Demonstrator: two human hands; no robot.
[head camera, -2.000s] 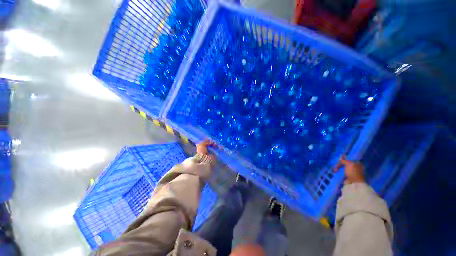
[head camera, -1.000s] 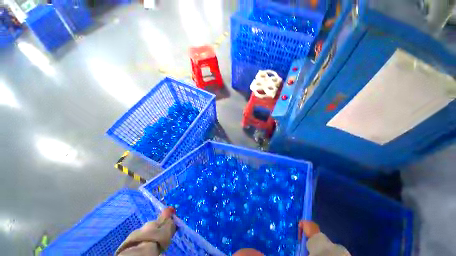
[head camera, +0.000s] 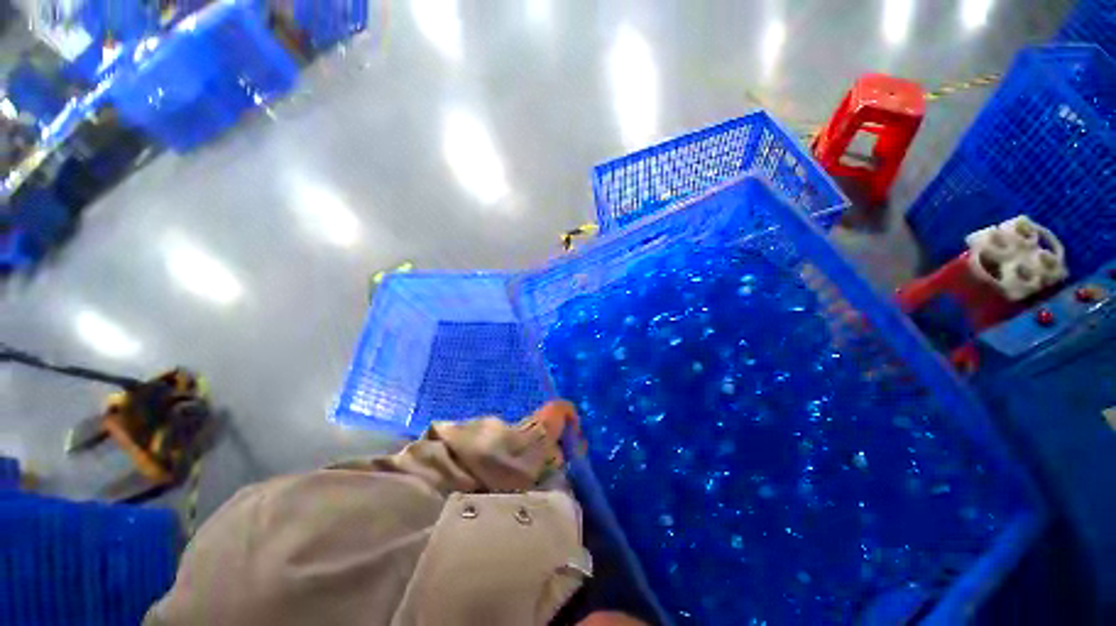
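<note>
A large blue mesh-sided crate (head camera: 908, 340) fills the centre and right of the view, tilted in the picture. It is full of shiny blue plastic parts (head camera: 734, 416). My left hand (head camera: 557, 423) is closed on the crate's left rim, with a beige sleeve behind it. My right hand is not in view. The crate's lower edge runs out of the picture.
A blue crate with a mesh bottom (head camera: 471, 361) is on the floor at left. Another crate (head camera: 704, 165) stands behind. A red stool (head camera: 871, 128), a white tray (head camera: 1018, 257) and red buttons (head camera: 1045, 317) are at right. A pallet jack (head camera: 159, 422) is at left.
The view has swung left, and the full crate now lies further right and larger in the picture. My right hand has left the picture. My left hand is still on the rim.
</note>
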